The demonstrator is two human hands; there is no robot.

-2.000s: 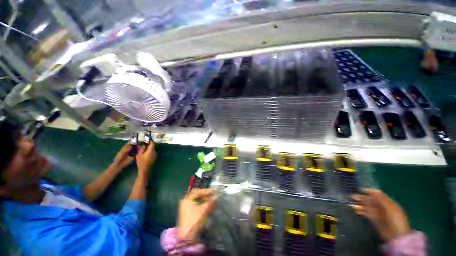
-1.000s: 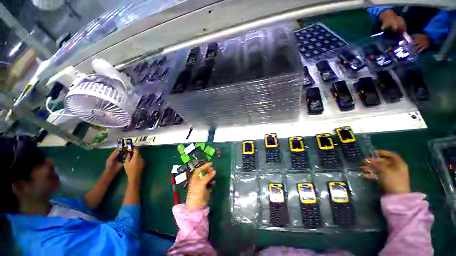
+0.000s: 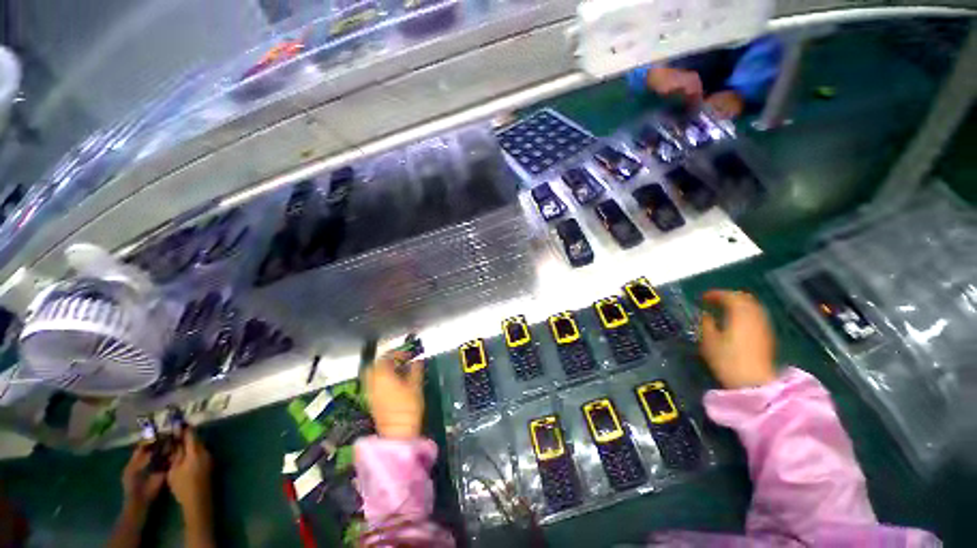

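Note:
A clear blister tray [image 3: 482, 428] lies in front of me with several black keypad phones with yellow screen frames [image 3: 618, 444], a longer back row and three in the front row. The visible screens look dark. My left hand [image 3: 394, 401] is beyond the tray's left side, by the white strip, with a small dark item [image 3: 411, 346] at its fingertips; whether it grips it is unclear. My right hand [image 3: 739, 340] is at the tray's back right corner, fingers bent; its grip is unclear. Green, black and white blocks, likely batteries [image 3: 317, 405], lie heaped left of my left hand.
A tall clear tray stack [image 3: 429, 273] stands behind the strip. Dark phones [image 3: 618, 222] lie in rows to its right, near a dark grid tray [image 3: 541, 141]. A fan [image 3: 91, 332] is left. Another clear tray [image 3: 911, 321] holds one phone, right. Others' hands [image 3: 166, 466] show left and at the back.
The view has swung right. My left hand has moved from the battery heap toward the white strip. The front-row screens, bright one second ago, look dark. More of the right-hand tray shows.

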